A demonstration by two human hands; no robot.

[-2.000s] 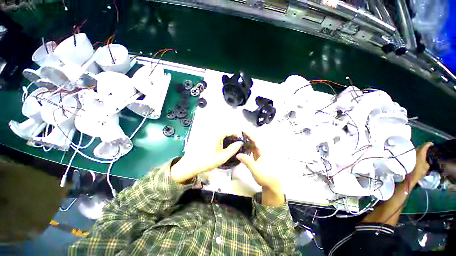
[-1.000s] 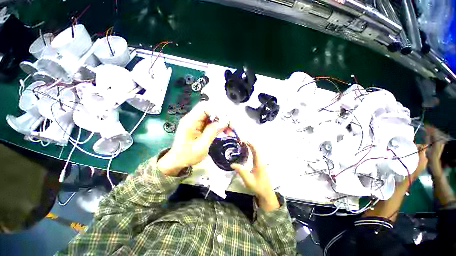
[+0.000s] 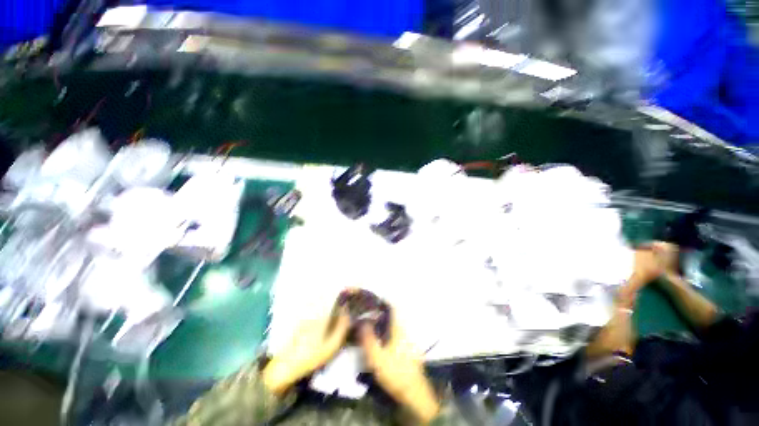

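The view is motion-blurred. A black round housing (image 3: 366,309) is held between my two hands, low in front of me. My left hand (image 3: 314,348) grips its left side and my right hand (image 3: 393,359) grips its right side. A white part (image 3: 341,376) shows below the black one, between my wrists; whether they are joined cannot be told. Two more black housings stand on the white board, a larger one (image 3: 352,193) and a smaller one (image 3: 393,223).
White housings with wires are heaped at left (image 3: 125,216) and right (image 3: 549,241). Small dark rings (image 3: 285,202) lie on the green surface. Another person's hands (image 3: 653,262) are at right. Blue bins (image 3: 333,15) stand behind the green belt (image 3: 333,125).
The view has tilted up, showing blue bins behind the rail. My left hand, earlier at the top of the black housing, is now at its left side. The other person's hands have come together.
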